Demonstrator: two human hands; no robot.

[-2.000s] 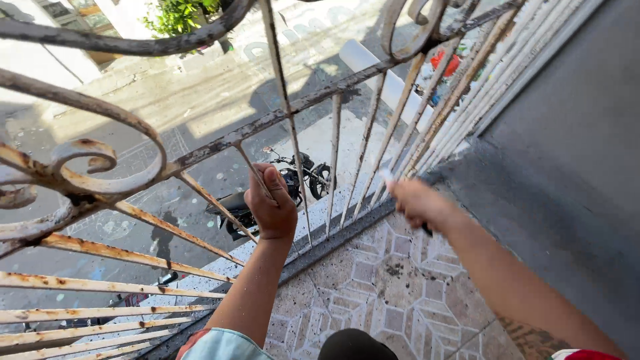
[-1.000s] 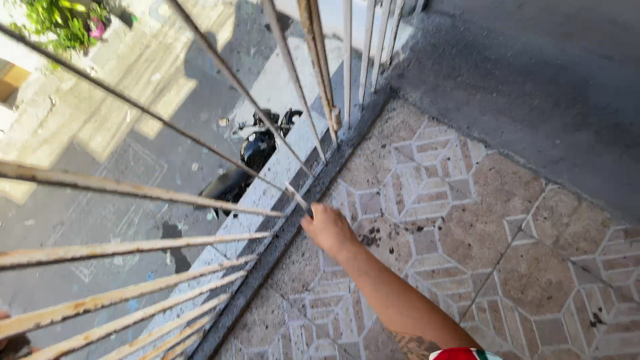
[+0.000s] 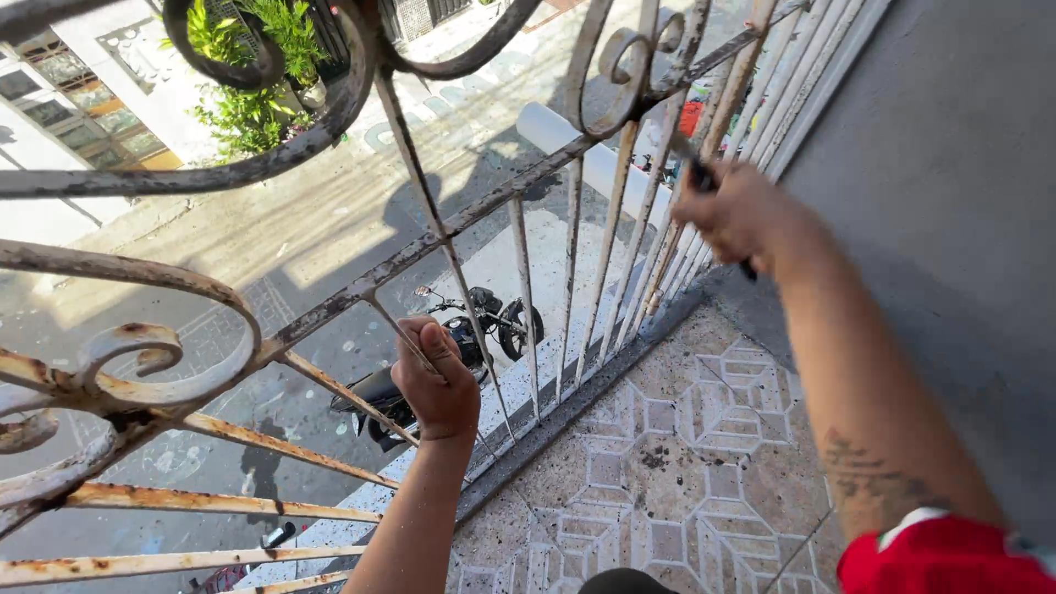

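Note:
A metal balcony railing (image 3: pixel 371 280) with scrolls and upright bars crosses the view, its white paint flaked and rusty. My left hand (image 3: pixel 437 379) is closed around one thin bar below the middle rail. At the upper right, my right hand (image 3: pixel 734 214) grips a tool by its black handle (image 3: pixel 702 175); the tool's front end is blurred against the bars, so its kind cannot be told. This hand is beside the bars near the grey wall. Dark specks of debris (image 3: pixel 656 456) lie on the tiled floor below.
A grey wall (image 3: pixel 949 206) rises at the right. Patterned tiles (image 3: pixel 660 495) meet a low dark curb (image 3: pixel 544 445) under the bars. Beyond and below are a street, a parked black motorcycle (image 3: pixel 470 338), green plants (image 3: pixel 247 82) and a white cylindrical object (image 3: pixel 569 148).
From low by the bar feet one second ago, my right hand has risen with the tool to the upper bars. My left hand, out of clear view then, shows on the bar again. The view has tilted up.

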